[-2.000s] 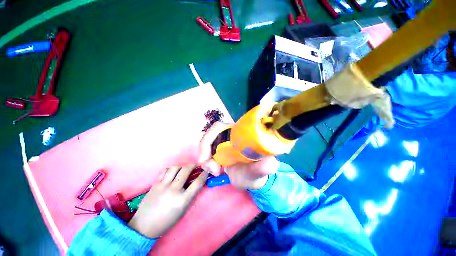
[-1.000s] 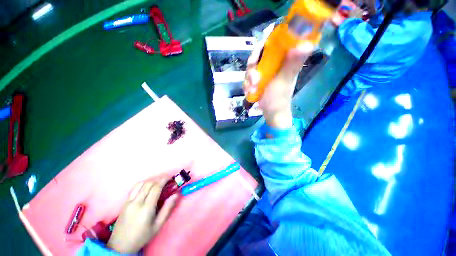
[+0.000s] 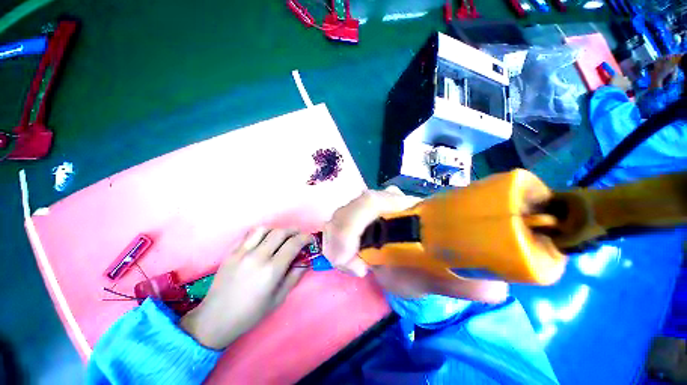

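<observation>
A red housing point(image 3: 162, 289) with a green circuit board point(image 3: 200, 286) lies on the pink work mat point(image 3: 188, 180). My left hand point(image 3: 252, 289) lies over the housing and holds it down. My right hand point(image 3: 361, 229) grips the orange power screwdriver point(image 3: 474, 229) at the housing's narrow end. The driver's tip is hidden behind my fingers. A bit of the blue cylinder point(image 3: 322, 263) shows beside that end, mostly hidden. A small red part point(image 3: 129, 257) with thin wires lies left of the housing. A dark pile of screws point(image 3: 325, 165) lies near the mat's far right corner.
A white-topped screw feeder point(image 3: 471, 98) stands beyond the mat's right edge, with a clear plastic bag point(image 3: 546, 83) behind it. Other red units point(image 3: 44, 98) lie on the green bench. Another person's blue sleeve point(image 3: 618, 124) is at right. A whitish scrap point(image 3: 63, 175) lies beyond the mat's left corner.
My right hand has brought the screwdriver from above the screw feeder back to the housing's narrow end. My left hand stays on the housing. The camera view has shifted.
</observation>
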